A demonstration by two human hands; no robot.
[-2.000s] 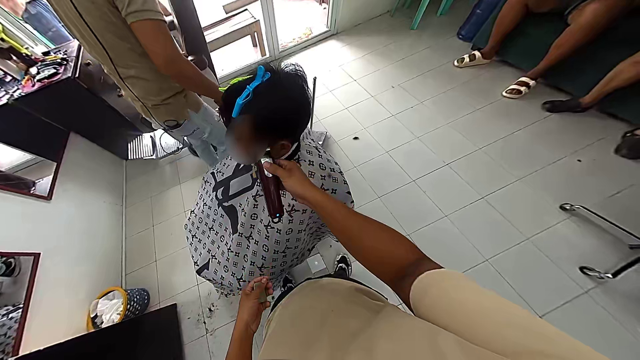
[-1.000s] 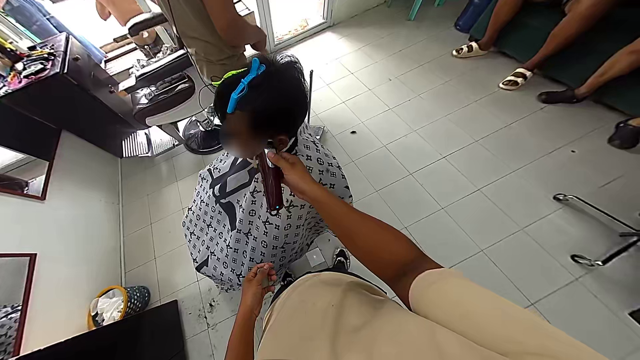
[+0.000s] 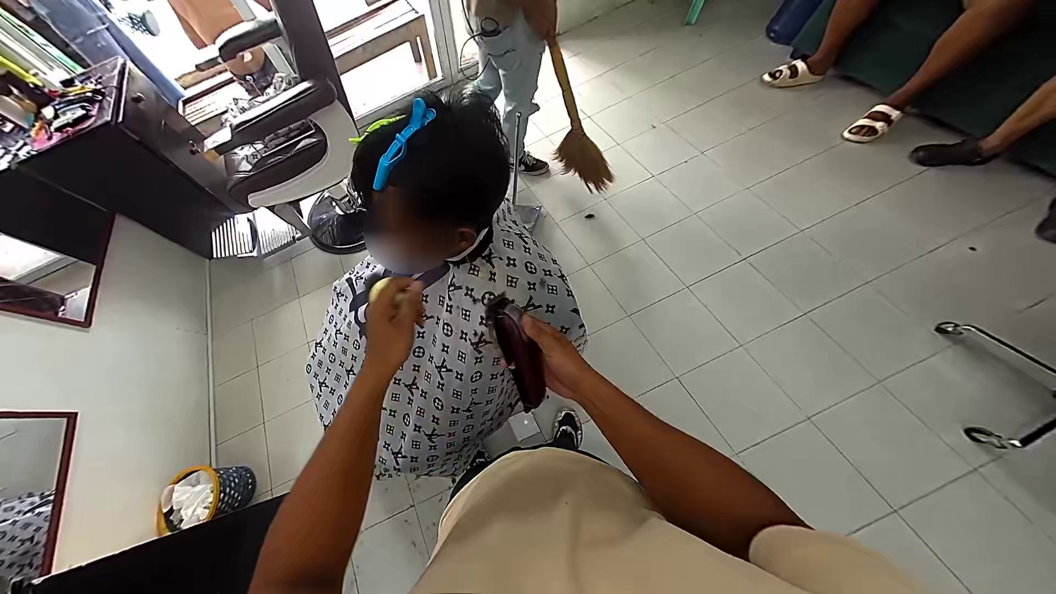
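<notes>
A person with black hair (image 3: pixel 462 157) sits before me under a white patterned barber's cape (image 3: pixel 437 363). A blue hair clip (image 3: pixel 403 144) and a yellow-green clip (image 3: pixel 378 128) are in the hair. My right hand (image 3: pixel 557 355) grips a dark red hair clipper (image 3: pixel 521 355), its head pointing up, in front of the cape and apart from the hair. My left hand (image 3: pixel 394 318) is raised before the person's upper chest, closed around a small pale yellow thing (image 3: pixel 379 289) that I cannot identify.
Behind the seated person stands another person (image 3: pixel 507 66) beside a straw broom (image 3: pixel 582 157). A black barber chair (image 3: pixel 285 136) and a cluttered dark cabinet (image 3: pixel 124 99) are at upper left. A waste basket (image 3: pixel 235 487) stands at lower left, a metal chair base (image 3: pixel 1002 437) at right. People's feet (image 3: pixel 874 124) are at upper right.
My left hand has risen from low near my body to the person's upper chest. The clipper has come away from the side of the head and down. A broom has come into view behind.
</notes>
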